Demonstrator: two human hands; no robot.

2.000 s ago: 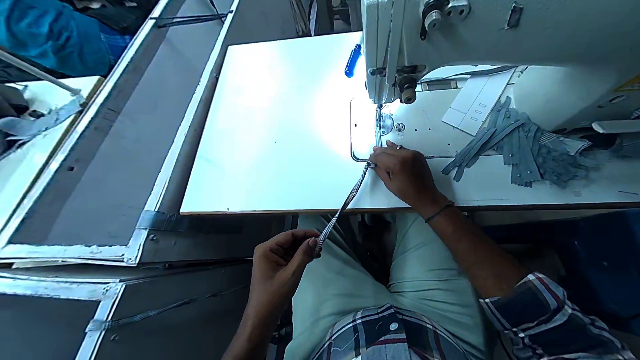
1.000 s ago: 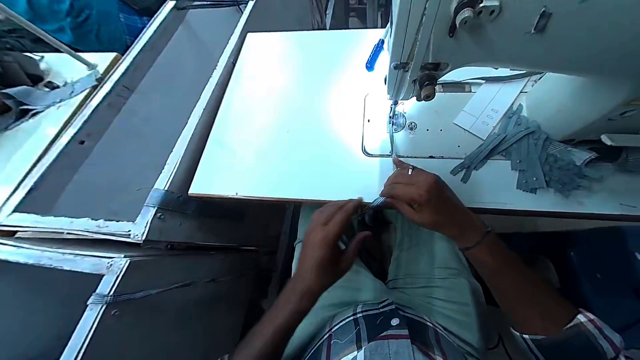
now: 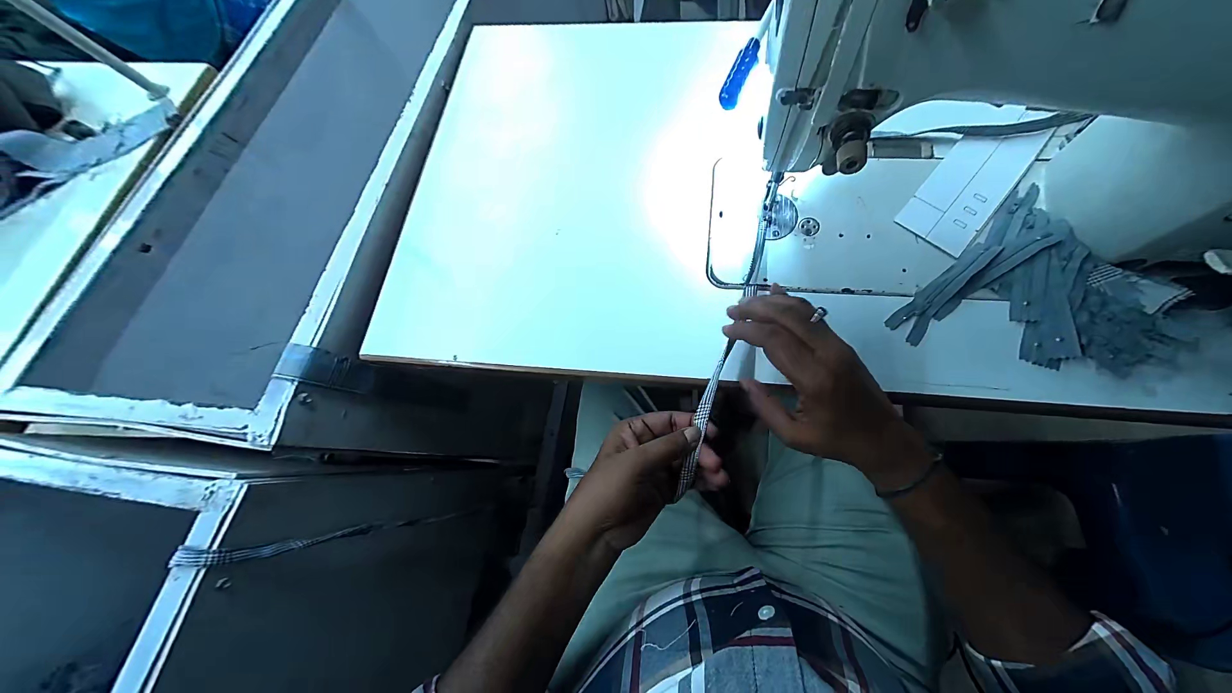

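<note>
A narrow checked fabric strip [image 3: 710, 393] runs from beneath the needle area of the sewing machine [image 3: 818, 87] down over the table's front edge. Below that edge my left hand [image 3: 647, 472] pinches the strip between thumb and fingers, its lower end hanging just past them. My right hand [image 3: 808, 375] is beside the strip at the table edge, fingers spread and fingertips close to it; whether they touch it I cannot tell. A ring and a dark wristband are on that hand and wrist. The strip's upper end is hidden at the presser foot.
Grey cut fabric strips [image 3: 1044, 274] lie in a heap on the right of the white table [image 3: 539, 221]. A marked white card [image 3: 972, 192] rests under the machine arm. A blue-handled tool [image 3: 739, 73] lies left of the machine head. Metal-framed dark panels [image 3: 221, 212] border the left side.
My hands, close together a second ago, are now apart: the left is lower with the strip in it, the right has opened its fingers. More strip now shows between needle and left hand.
</note>
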